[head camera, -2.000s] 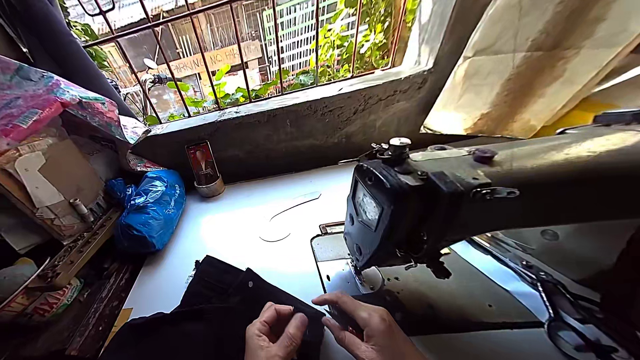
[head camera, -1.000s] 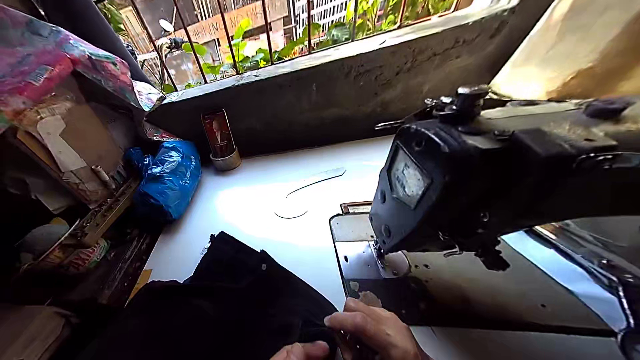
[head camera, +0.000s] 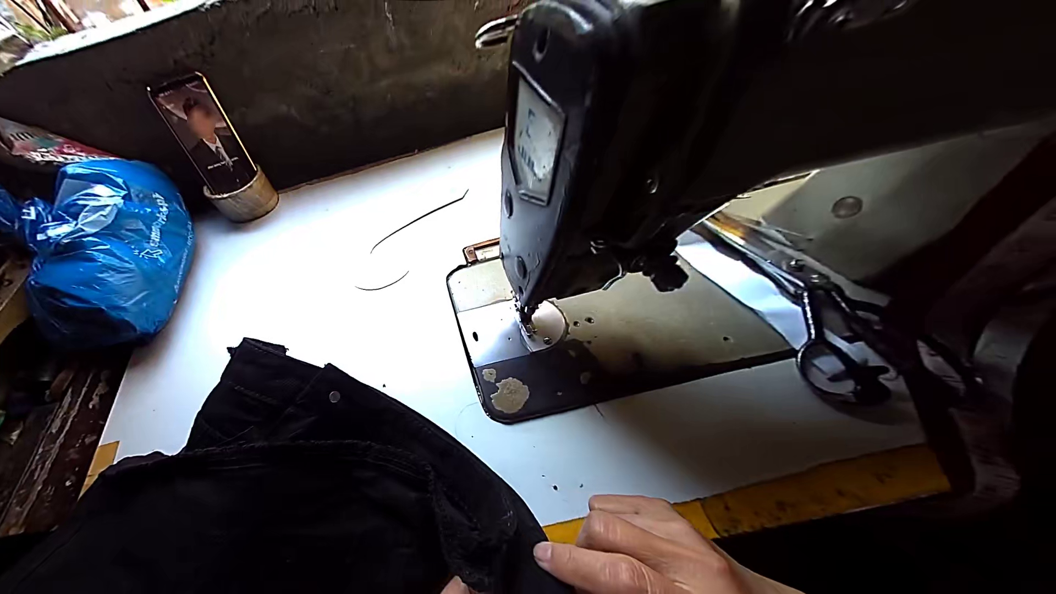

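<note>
Black cloth trousers (head camera: 330, 478) lie over the front left of the white table, their waistband with a metal button running toward my hands. My right hand (head camera: 643, 549) is at the waistband's near end, its fingers bent against the cloth. Of my left hand (head camera: 456, 586) only a fingertip shows at the bottom edge, against the cloth; the rest is hidden. Beyond my right hand stands a black sewing machine (head camera: 577, 165), its needle and presser foot above the metal bed plate (head camera: 660, 330). No cloth lies under the foot.
Metal scissors (head camera: 813, 330) lie right of the machine bed. At the back left a phone (head camera: 202, 136) leans in a round holder (head camera: 243, 198), beside a tied blue plastic bag (head camera: 111, 247). Thin curved dark lines (head camera: 421, 221) show on the white tabletop (head camera: 313, 297). A concrete wall (head camera: 355, 82) bounds the back.
The view has moved down and closer to the table. My left hand, visible at the cloth two seconds ago, has mostly dropped out of view at the bottom edge.
</note>
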